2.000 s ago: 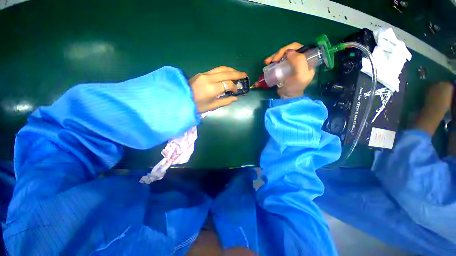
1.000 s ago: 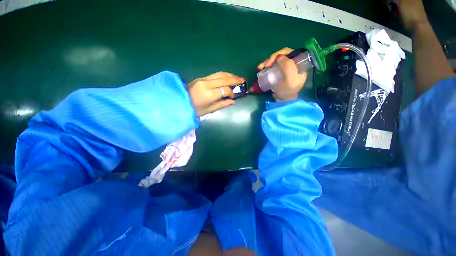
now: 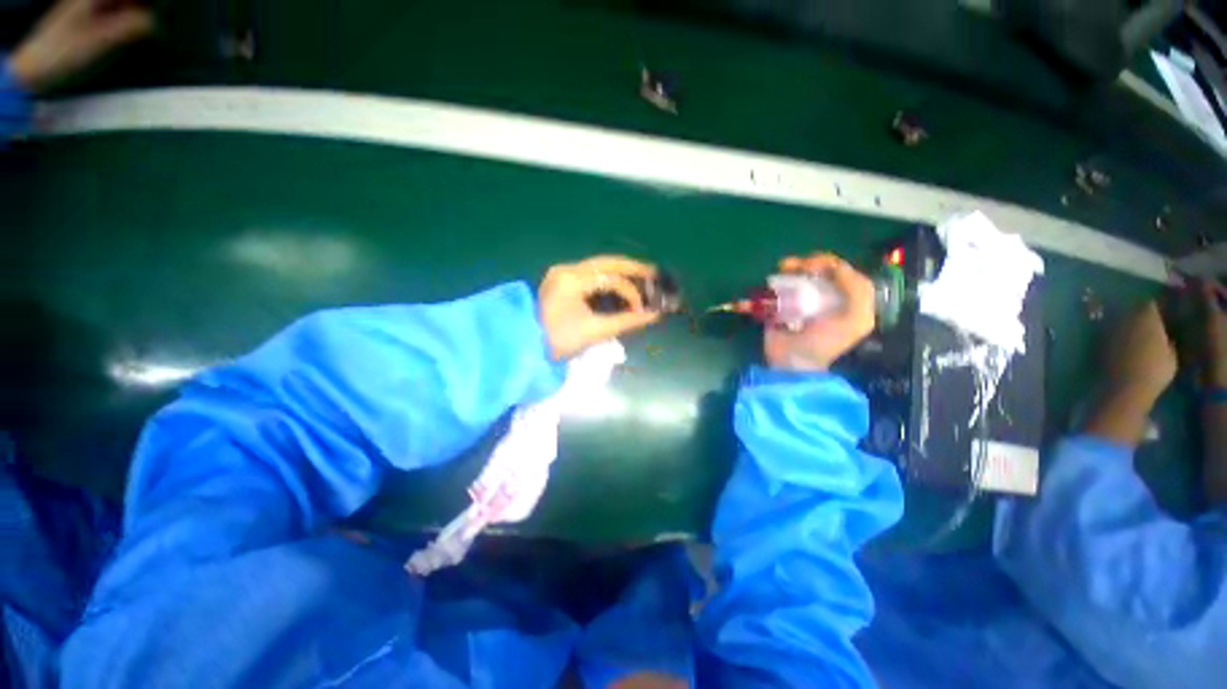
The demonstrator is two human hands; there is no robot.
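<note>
My left hand (image 3: pixel 585 307) holds a small dark unit (image 3: pixel 659 292) in its fingertips above the green bench. The image is blurred, so the unit's details do not show. My right hand (image 3: pixel 837 323) is closed around the dispensing syringe (image 3: pixel 797 302), with its red hub and thin needle (image 3: pixel 736 308) pointing left at the unit. A gap separates the needle tip from the unit. The green adapter (image 3: pixel 891 289) shows behind my right hand. The crumpled white wiping cloth (image 3: pixel 518 464) with pink stains lies by my left forearm.
The black controller (image 3: pixel 942 404) with a red light stands right of my right hand, a white wipe (image 3: pixel 982 283) on top. Beyond the white strip (image 3: pixel 538 140) lie several small units (image 3: pixel 658 90). Another person's hand (image 3: pixel 88 38) is at upper left; another person's arms are at right.
The view has tilted up, showing the white strip and units beyond it. The needle, earlier at the unit, is now apart from it, with the hands farther apart. A hand has appeared at upper left.
</note>
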